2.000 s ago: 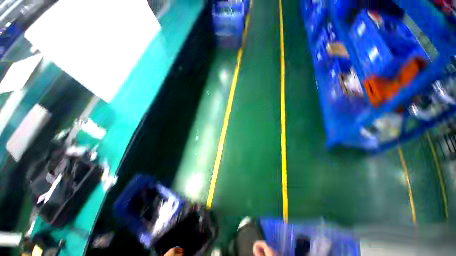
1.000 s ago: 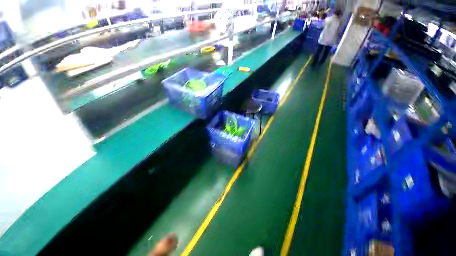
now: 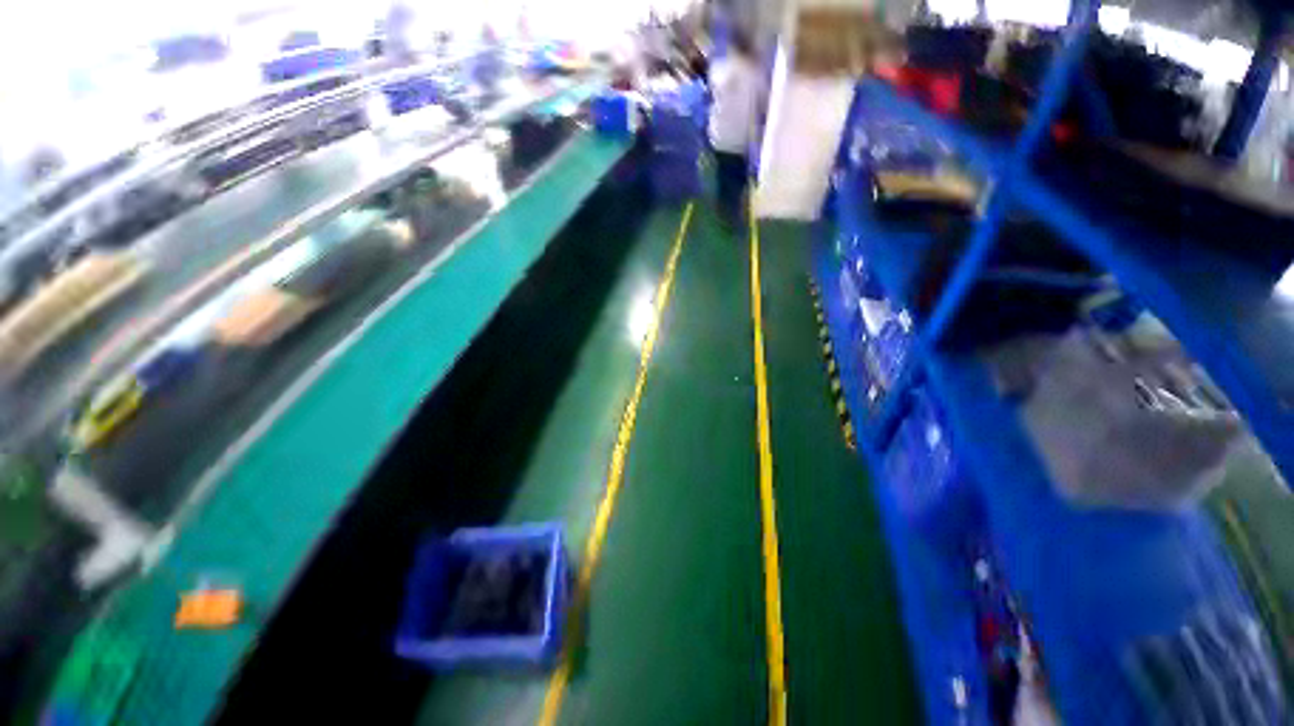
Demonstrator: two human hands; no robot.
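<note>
No hand shows in the head view now, and the picture is blurred. Nearest in front of me, a blue plastic crate (image 3: pixel 484 657) stands low beside the bench, by the left yellow floor line. It holds dark contents that I cannot make out. A small orange object (image 3: pixel 209 609) lies on the teal bench (image 3: pixel 334 433) at the lower left.
The green floor aisle (image 3: pixel 695 496) runs ahead between two yellow lines. A blue rack (image 3: pixel 979 227) with crates and a grey bundle (image 3: pixel 1121 419) lines the right. A person (image 3: pixel 734 107) stands far ahead beside a pale column (image 3: pixel 806 128). Blue crates (image 3: pixel 673 142) stand near them.
The view has moved forward along the aisle. The crates with green items have left the picture, and a crate with dark contents shows now. The hand seen at the bottom edge is out of view.
</note>
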